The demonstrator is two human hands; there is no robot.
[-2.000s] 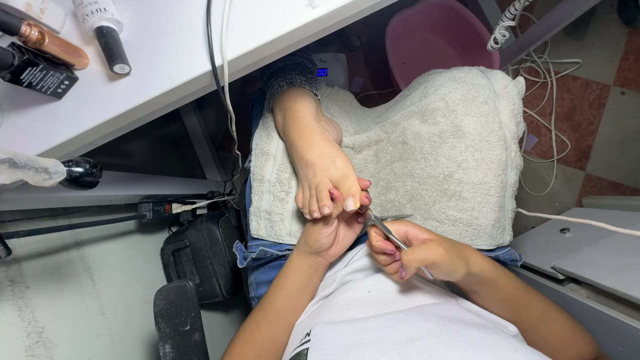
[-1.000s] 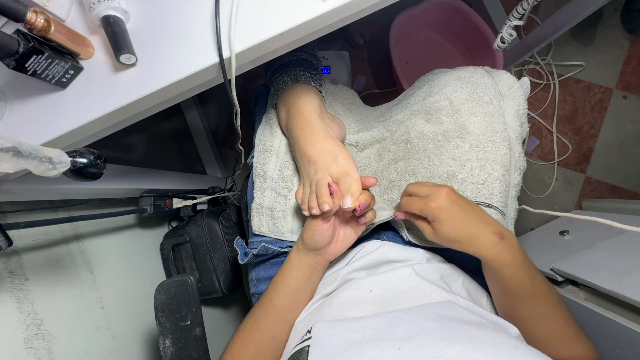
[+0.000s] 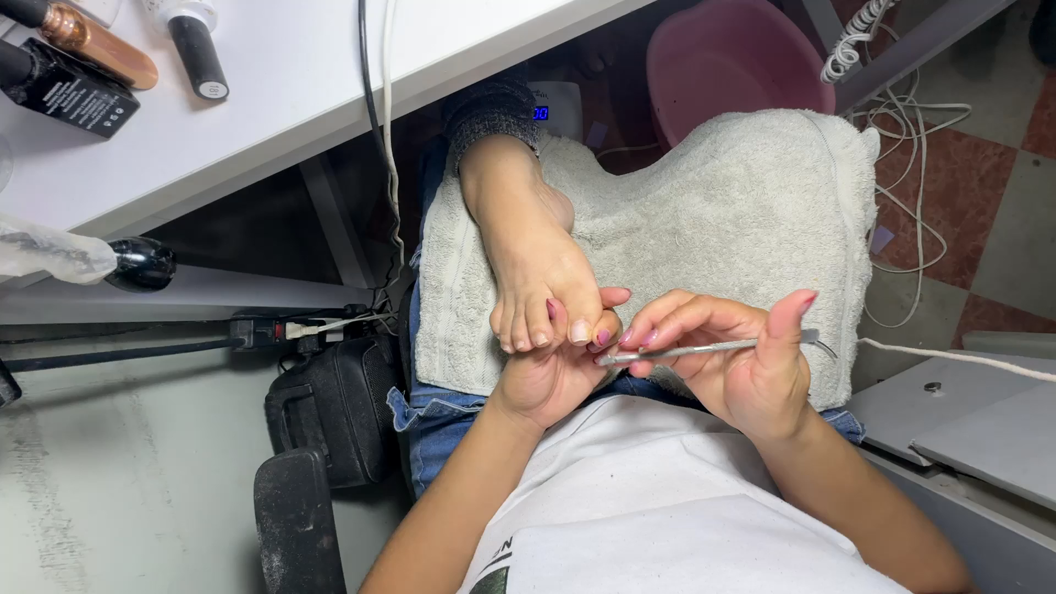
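Another person's bare foot [image 3: 532,256] rests on a light grey towel [image 3: 726,223] spread over my lap. My left hand [image 3: 561,363] is under the toes and holds the front of the foot, with a finger between the big toe and its neighbour. To the right of the toes, my right hand [image 3: 734,355] holds a slim metal tool [image 3: 693,350], maybe nail nippers or a cuticle tool; its exact kind cannot be told. One end of the tool lies close to my left fingertips, and the other sticks out past my right thumb, which points up.
A white table [image 3: 272,99] with nail polish bottles [image 3: 196,54] and a black box [image 3: 70,87] is at the upper left. Behind the towel stands a pink basin [image 3: 734,66]. Loose cables [image 3: 916,165] lie on the floor at right. A black bag [image 3: 334,412] is left of my lap.
My right hand was by the toes with the metal tool, then drew away to the right; now it is turned palm up, nearer the toes. My left hand stays at the foot.
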